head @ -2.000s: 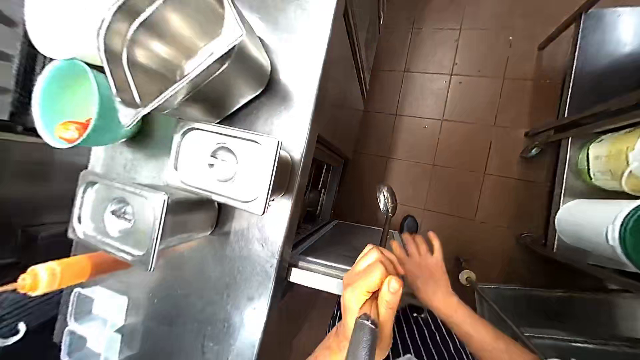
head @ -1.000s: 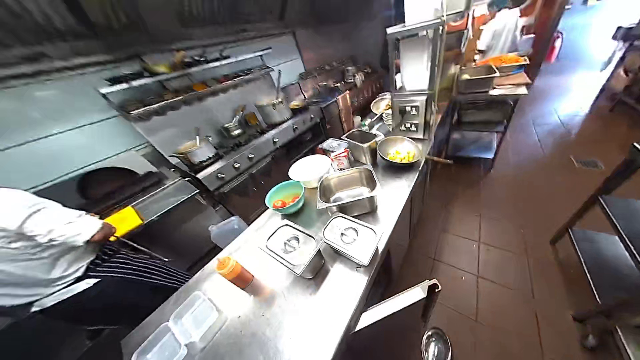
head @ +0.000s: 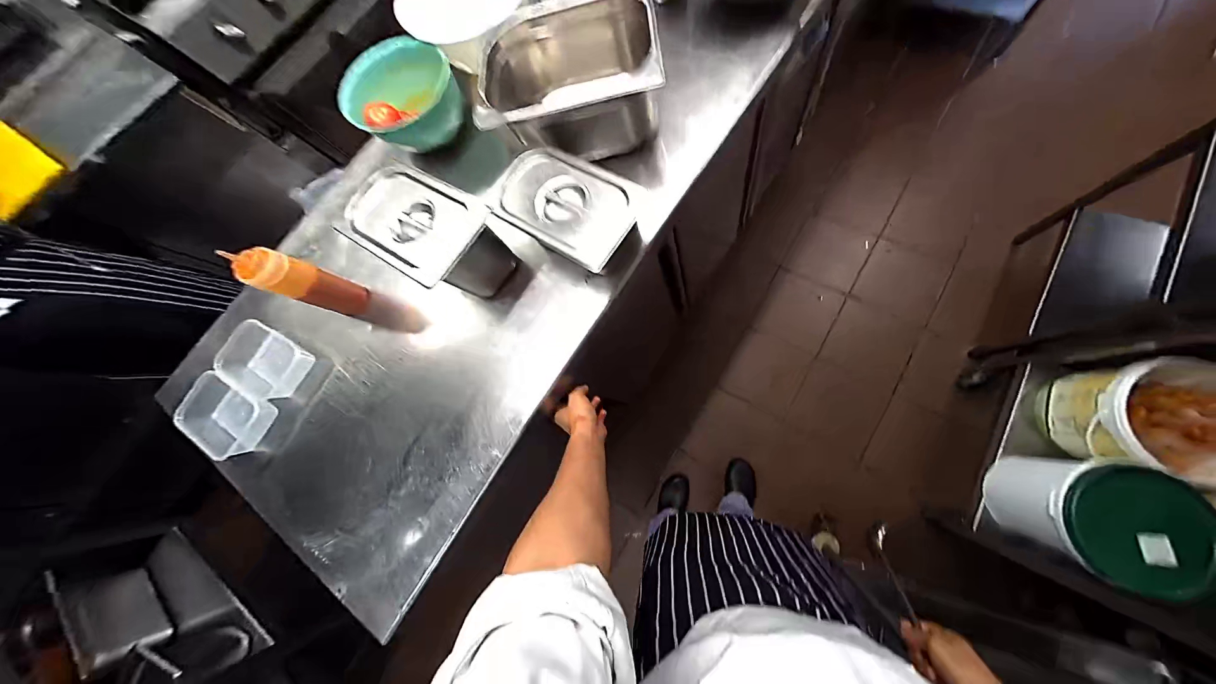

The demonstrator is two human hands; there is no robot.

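Observation:
My left hand (head: 581, 415) is at the front edge of the steel counter (head: 408, 456), beside the cabinet fronts under it; its fingers are partly spread and I cannot tell if they touch anything. Low at the right, my right hand (head: 936, 651) is closed around the handle of a metal ladle or spoon (head: 880, 540), whose head points up and away from me. On the counter stand two lidded steel pans, one lid (head: 408, 223) left of the other (head: 567, 202). An orange squeeze bottle (head: 309, 283) and two clear plastic containers (head: 255, 359) are nearer the left end.
Behind the lidded pans are an uncovered deep steel pan (head: 575, 119), a green bowl (head: 427, 104) holding something red, and a white bowl (head: 456, 17). A striped apron of another person shows at left. At right, a shelf holds a green-lidded bucket (head: 1140, 532) and other tubs.
Two seconds ago both my hands were close together, with a dark handle in one. Now they are far apart, the left at the counter's edge and the right low at the right. The view has swung widely.

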